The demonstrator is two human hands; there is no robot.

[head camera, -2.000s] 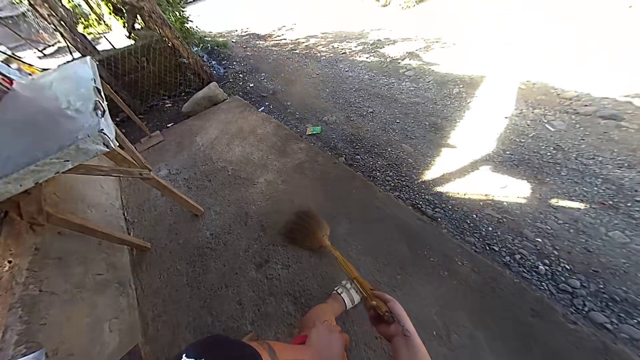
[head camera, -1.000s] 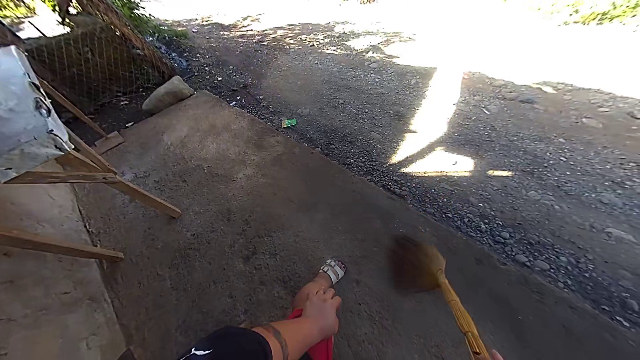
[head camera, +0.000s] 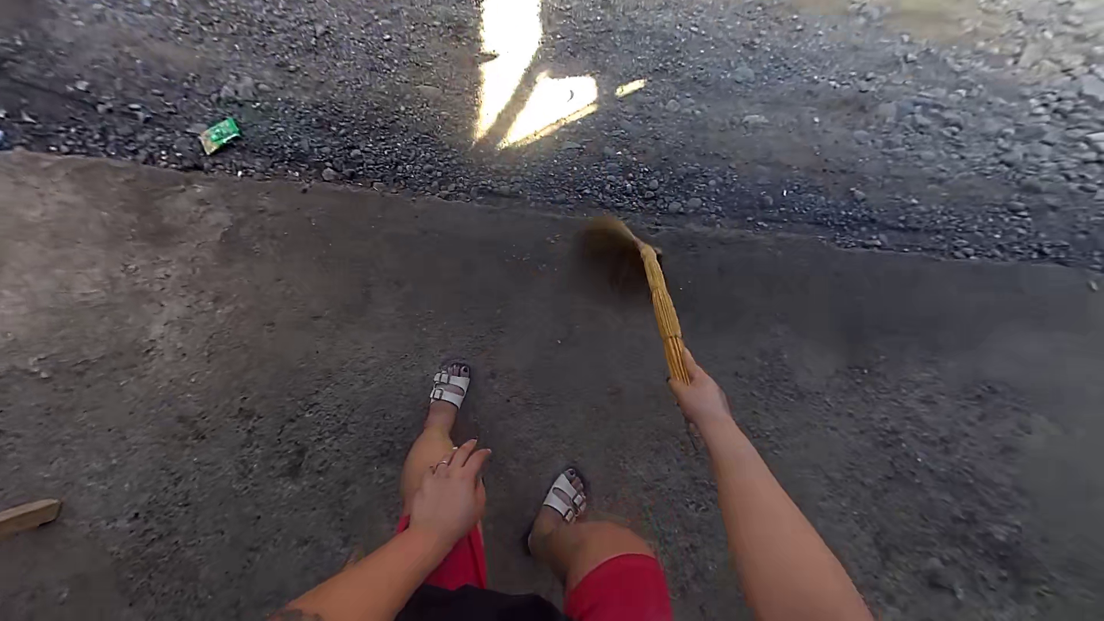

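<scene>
My right hand (head camera: 700, 398) is closed around the lower handle of a soft grass broom (head camera: 662, 315), out ahead and to the right of my feet. The broom's dark bristle head is blurred and lies over the concrete close to its edge with the gravel. My left hand (head camera: 450, 493) rests near my left knee, fingers somewhat spread, with a ring on one finger and nothing held. Below the hands are my feet in white two-strap sandals (head camera: 565, 498), standing on the concrete slab (head camera: 285, 345).
Gravel ground (head camera: 388, 103) runs along the far side of the slab. A green wrapper (head camera: 220, 135) lies on the gravel at the upper left. The end of a wooden leg (head camera: 30, 516) shows at the left edge. Small debris dots the concrete.
The view has swung down and to the right. The broom was lower right a second ago, with only fingertips showing; now its bristle head points up and left toward the slab's edge.
</scene>
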